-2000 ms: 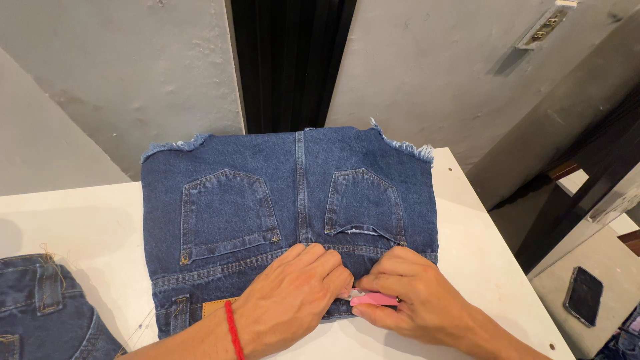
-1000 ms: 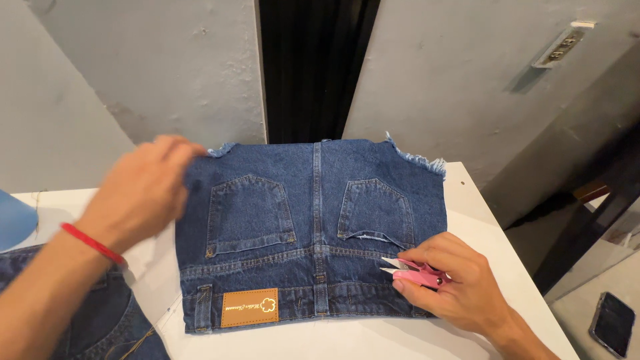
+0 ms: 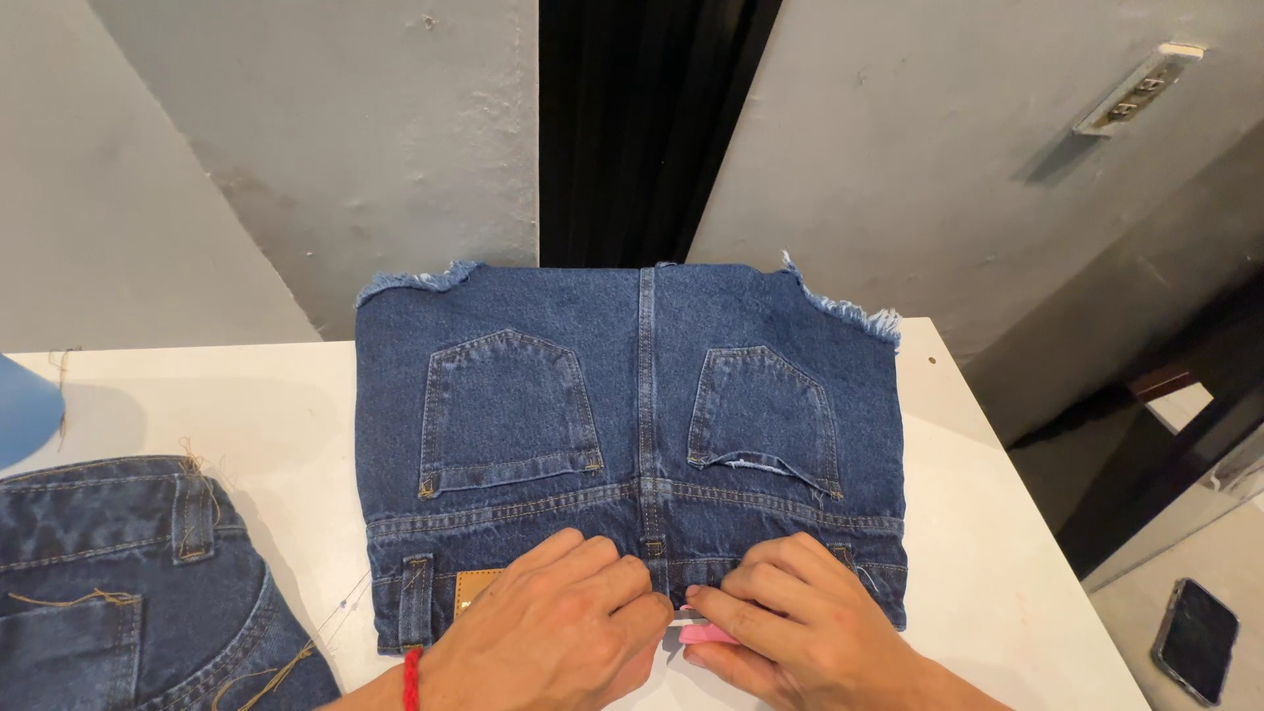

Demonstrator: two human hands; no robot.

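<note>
Denim shorts [image 3: 523, 405] with frayed leg edges lie back side up on a white table, the waistband nearest me. My left hand [image 3: 578, 617], with a red cord bracelet at the wrist, pinches the waistband near the middle belt loop; its fingertips are hidden. My right hand [image 3: 790, 617] holds small pink-handled thread snips [image 3: 703, 633] against the waistband just right of that loop, the blades mostly hidden. A tan patch [image 3: 476, 589] shows partly beside my left hand.
Another dark denim garment [image 3: 79, 553] with loose threads lies at the left, below a blue object [image 3: 25, 410] at the table's edge. The white table [image 3: 1007, 583] meets a grey wall. A phone [image 3: 1195, 637] lies on a lower surface at the right.
My left hand, one second ago raised over the left side of the shorts, has come down to the waistband. My right hand has brought the snips left and nearer to me, to the waistband.
</note>
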